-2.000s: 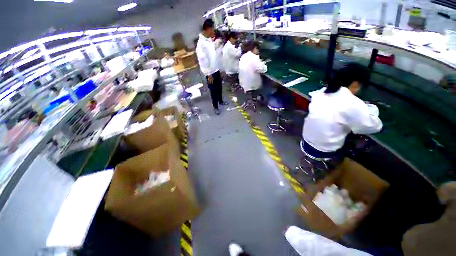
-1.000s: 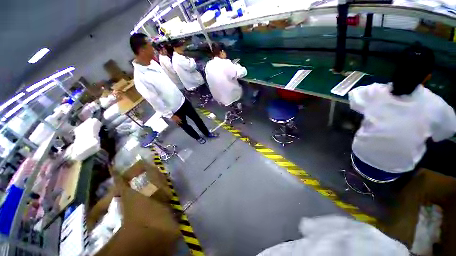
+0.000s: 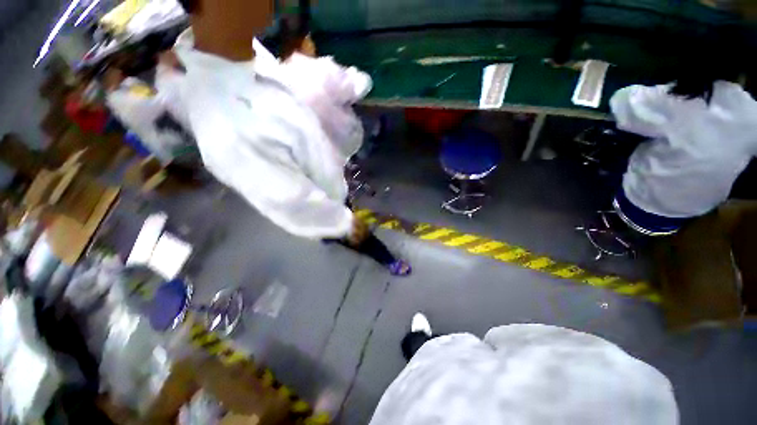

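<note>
Neither of my hands is in view. My white smock [image 3: 531, 378] fills the lower middle of the picture, with one of my shoes [image 3: 421, 323] showing beyond it. Nearest in front, a standing person in a white smock [image 3: 257, 141] is close at the upper left, the head cut off by the top edge. Beyond is a green bench [image 3: 440, 70] with two white narrow sheets, one at its middle edge [image 3: 495, 85] and one further right [image 3: 591, 82].
A blue round stool [image 3: 470, 155] stands by the bench. A seated person in white [image 3: 689, 149] is at the right, beside a brown carton [image 3: 701, 274]. Yellow-black tape [image 3: 506, 253] crosses the grey floor [image 3: 448, 286]. Another stool [image 3: 170, 304], cartons and white bags are at the left.
The standing person is much nearer and larger. The view has tilted downward and swung, so more of my smock and a shoe show. The sheets and blue stool appear higher in the picture.
</note>
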